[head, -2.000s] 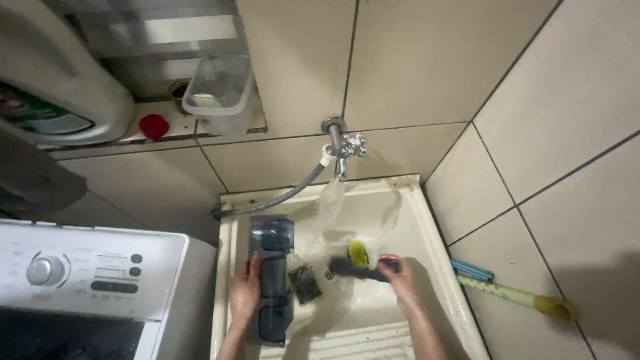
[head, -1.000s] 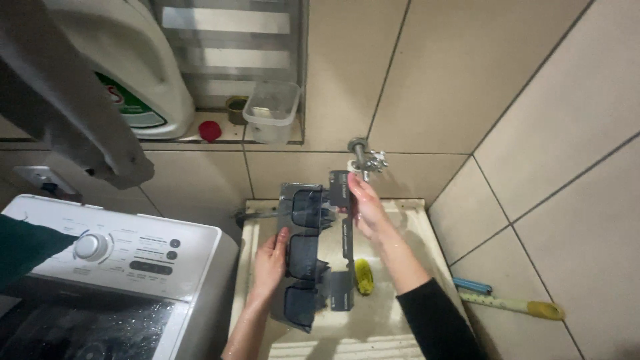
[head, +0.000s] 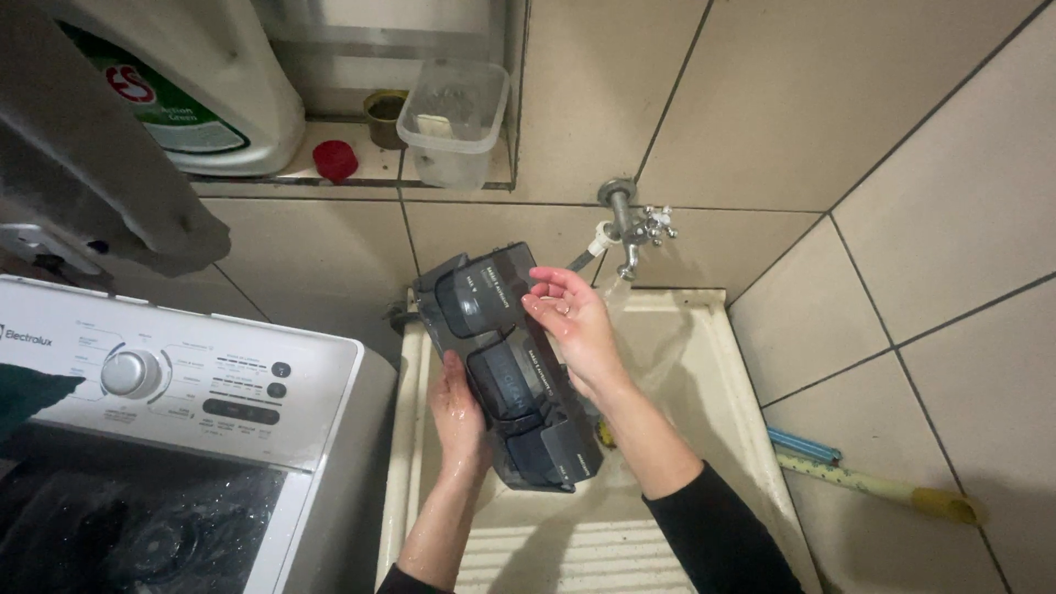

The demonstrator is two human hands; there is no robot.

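A dark grey plastic washing machine dispenser drawer (head: 503, 375), with several compartments and printed writing, is held tilted above the cream laundry sink (head: 709, 371). My left hand (head: 459, 417) grips its left edge. Wet and curled, my right hand (head: 577, 326) is at the upper right edge; whether its fingers grip the drawer cannot be told. Water runs from the metal tap (head: 631, 239) behind my right hand. A yellow item (head: 607, 435) shows partly in the sink, mostly hidden by the drawer and my right forearm.
At the left stands a white washing machine (head: 330, 388). On the ledge are a large detergent jug (head: 247, 91), a red cap (head: 336, 160) and a clear plastic tub (head: 454, 124). A blue tube (head: 804, 444) and a yellowish pipe (head: 874, 485) lie right of the sink. Grey cloth hangs upper left.
The dark strip, in my right hand over the sink two seconds ago, was held against the drawer one second ago and now lies along its right side. The drawer has been lifted from the sink and tilted.
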